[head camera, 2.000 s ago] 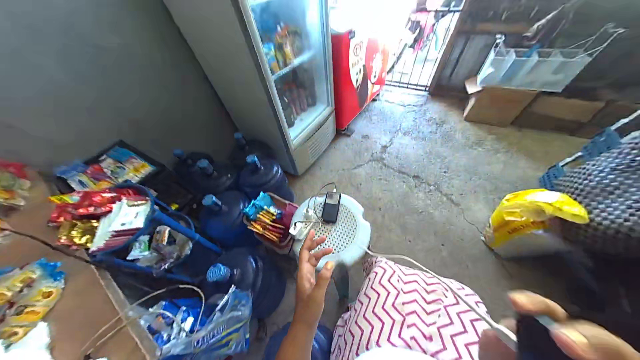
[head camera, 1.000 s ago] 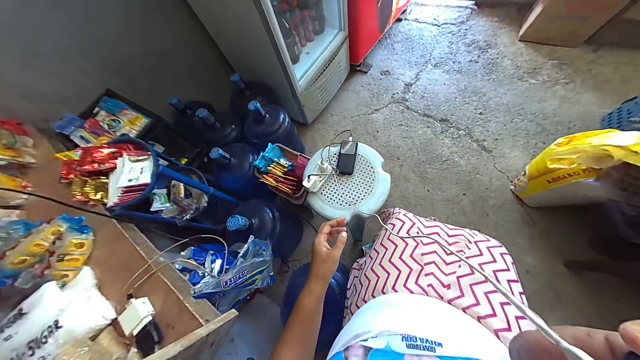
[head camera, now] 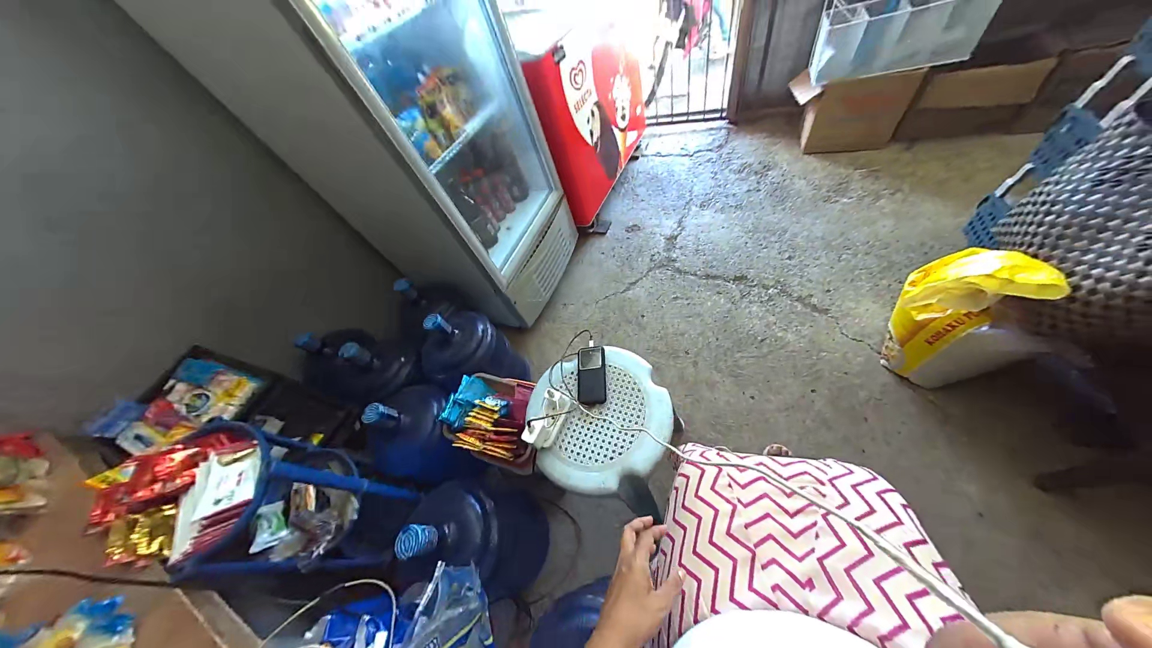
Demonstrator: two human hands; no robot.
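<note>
My left hand (head camera: 637, 585) is low in the middle, its fingers at the edge of the zigzag-patterned cloth (head camera: 783, 531) over my lap, beside a dark strap-like thing; whether it grips anything is unclear. Only part of my right hand (head camera: 1044, 628) shows at the bottom right corner, by the end of a white cable (head camera: 810, 493). That cable runs across the lap to a white plastic stool (head camera: 661, 418). On the stool lie a black power bank (head camera: 591, 375) and a white plug or adapter (head camera: 547, 418) with thin cables.
Blue water jugs (head camera: 504, 531) and a box of sachets (head camera: 490, 423) stand left of the stool. A blue rack (head camera: 315, 477) holds snack packets. Behind are a glass-door refrigerator (head camera: 450, 135) and a red freezer (head camera: 585, 126). A yellow sack (head camera: 945, 315) stands at right.
My left hand, raised near the stool two seconds ago, is now lower at the lap cloth. My right hand has mostly left the view. The view has shifted.
</note>
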